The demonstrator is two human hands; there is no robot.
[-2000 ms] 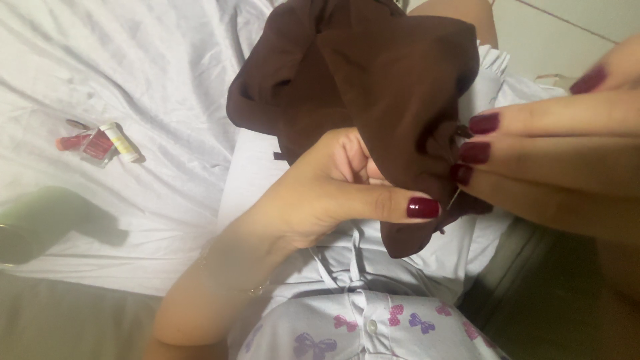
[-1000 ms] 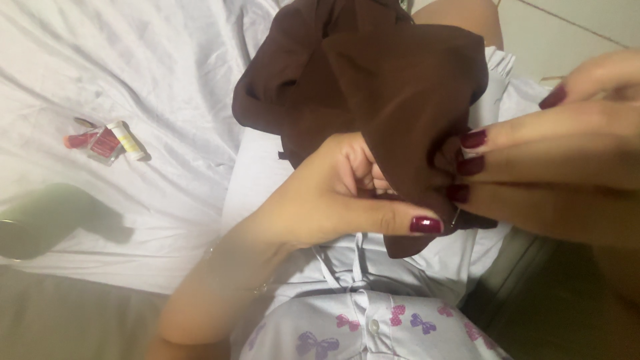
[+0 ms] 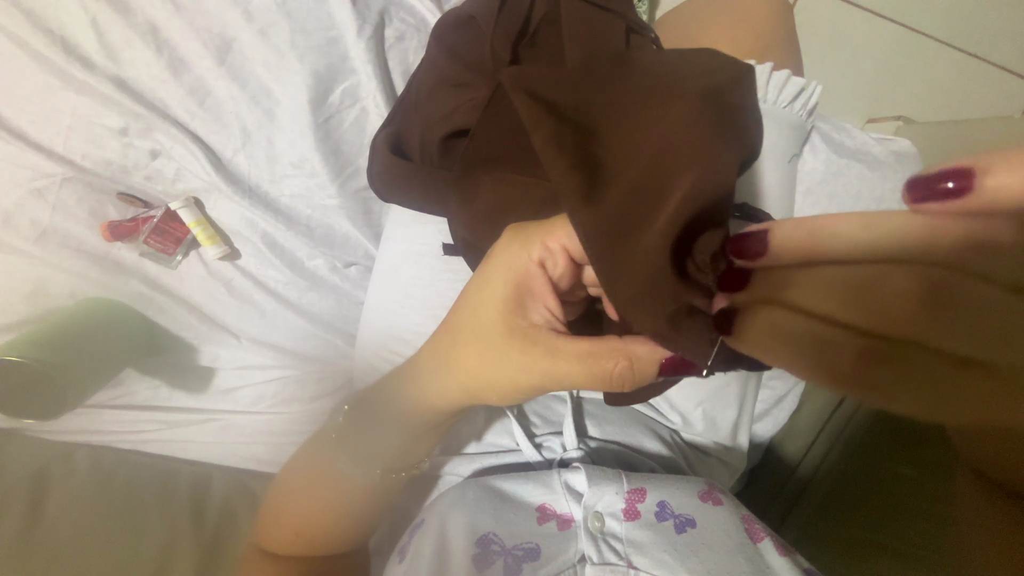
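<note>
A brown cloth (image 3: 640, 152) lies bunched over my lap and hangs across both hands. My left hand (image 3: 528, 320) grips its lower edge, the thumb on top and the other fingers partly hidden under the fabric. At the right edge of the cloth, the fingertips of my right hand (image 3: 848, 296) are pinched together on a thin metal needle (image 3: 712, 356), whose lower end shows beside my left thumbnail. The needle's other end is hidden by my fingers. Whether a thread runs from it, I cannot tell.
On the white sheet (image 3: 240, 96) at the left lie a small clear bottle with red contents (image 3: 166, 236), a white and yellow tube (image 3: 200, 228) and a pinkish-red item (image 3: 126, 228). A green cylindrical container (image 3: 72, 356) lies nearer me. Floor tiles (image 3: 880, 56) show at upper right.
My right hand has shifted slightly at the cloth's edge, and less of the needle shows below its fingertips than two seconds ago. My left hand keeps its hold on the cloth.
</note>
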